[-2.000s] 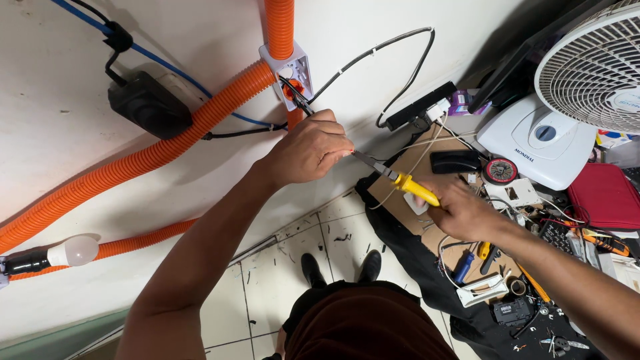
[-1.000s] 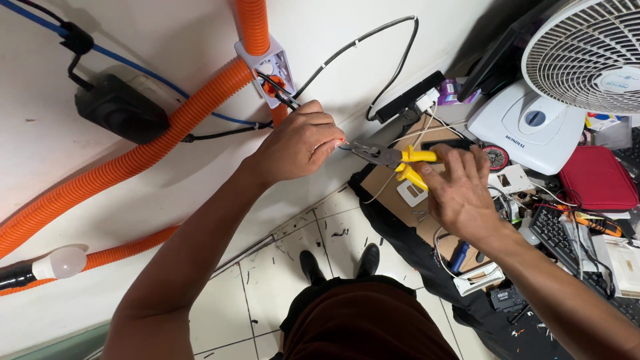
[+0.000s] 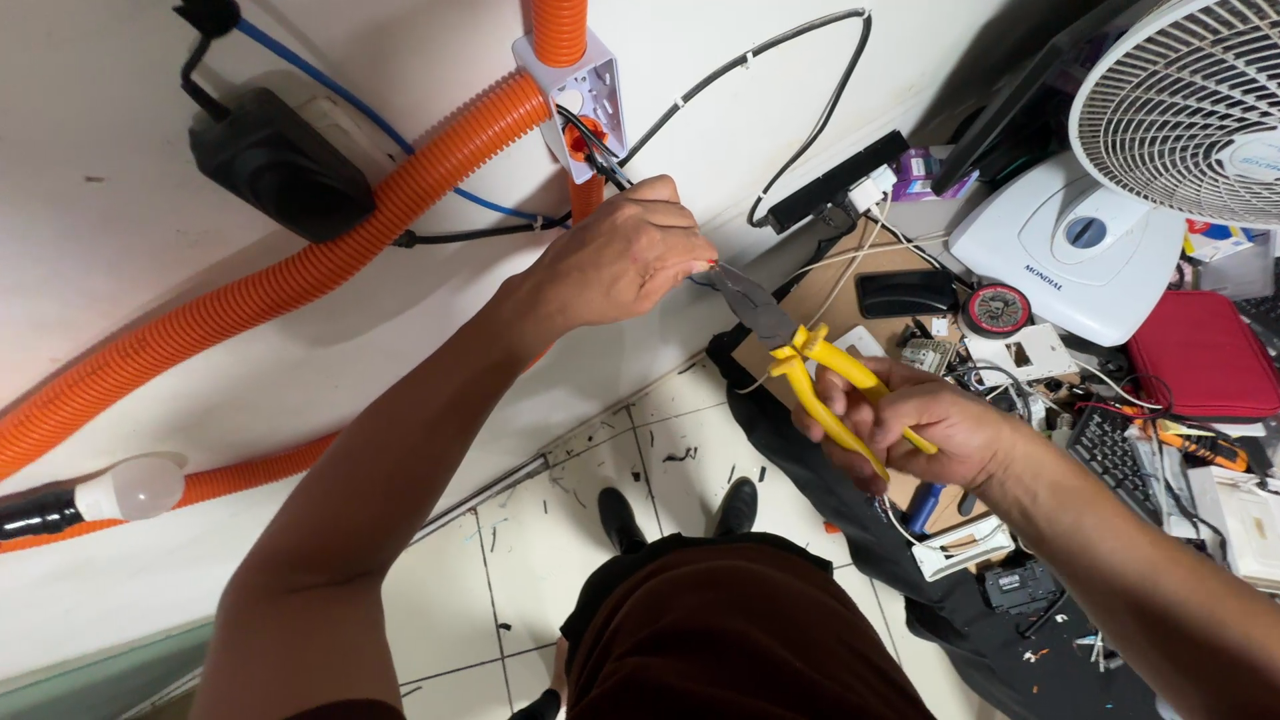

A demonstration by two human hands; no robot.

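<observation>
My left hand is closed on dark electrical wires that come out of a white wall box. A small red wire end shows at its fingertips. In my right hand are yellow-handled pliers, probably combination pliers, held by both handles. Their jaw tips are right beside the left fingertips, at the wire end. Whether the jaws grip the wire cannot be told. Orange corrugated conduits run into the box from above, from the left and from below.
A black adapter and a light bulb are by the wall at left. On the cluttered table at right are a white fan, a red case, a black phone-like object and a keyboard. Scraps dot the tiled floor.
The pliers' handles, seen more spread a second ago, are now closer together, and my right fingers wrap around them. My left hand still holds the wires near the box.
</observation>
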